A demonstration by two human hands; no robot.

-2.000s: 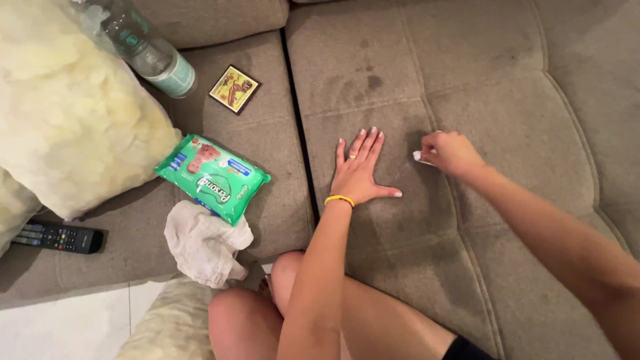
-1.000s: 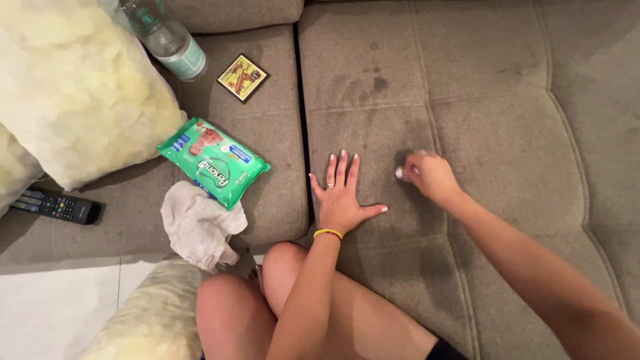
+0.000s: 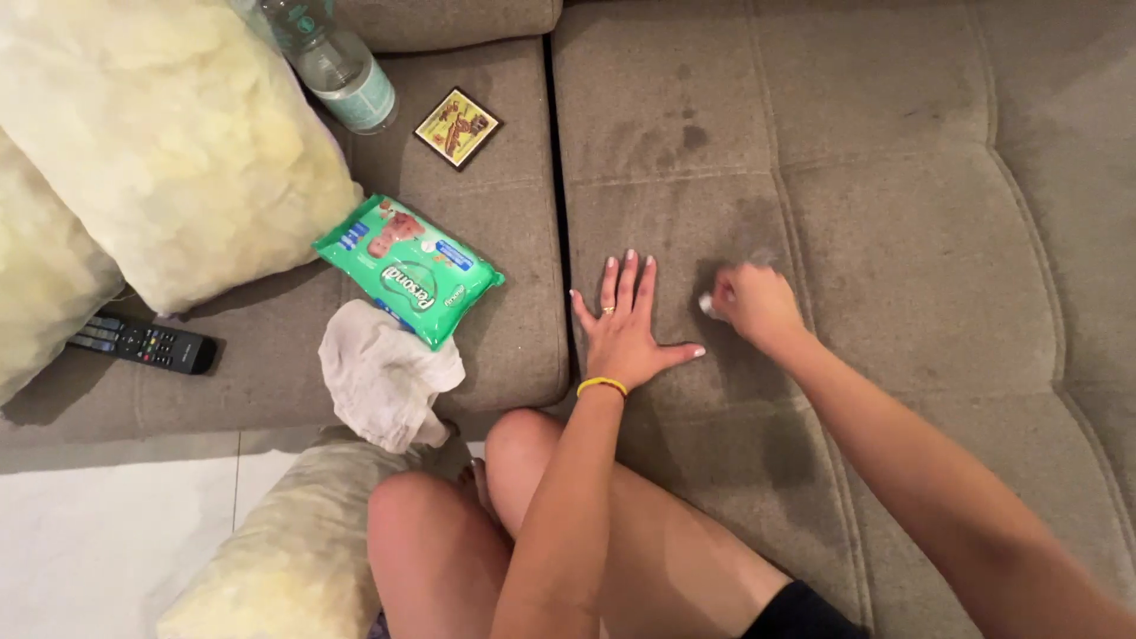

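My left hand (image 3: 628, 339) lies flat with spread fingers on the brown fabric sofa seat (image 3: 914, 266), holding nothing. To its right, my right hand (image 3: 759, 302) is closed around a small white wad (image 3: 708, 306), perhaps a wipe, low over or against the fabric; most of the wad is hidden in the fingers. Darker, damp-looking patches show around and below that hand. Smaller dark spots (image 3: 695, 137) mark the seat farther back. Left of the seam between the cushions are a green wipes packet (image 3: 417, 275) and a crumpled white cloth (image 3: 382, 373) touching it.
A clear plastic bottle (image 3: 346, 80) and a small square box with a yellow picture (image 3: 458, 129) lie on the left cushion. Pale pillows (image 3: 169, 151) and a black remote control (image 3: 146, 344) are farther left. Another pale pillow (image 3: 293, 541) is beside my legs, above the tiled floor.
My right hand keeps hold of the white wad and has shifted a little over the sofa seat. My left hand stays spread on the fabric. The packet and cloth have not moved.
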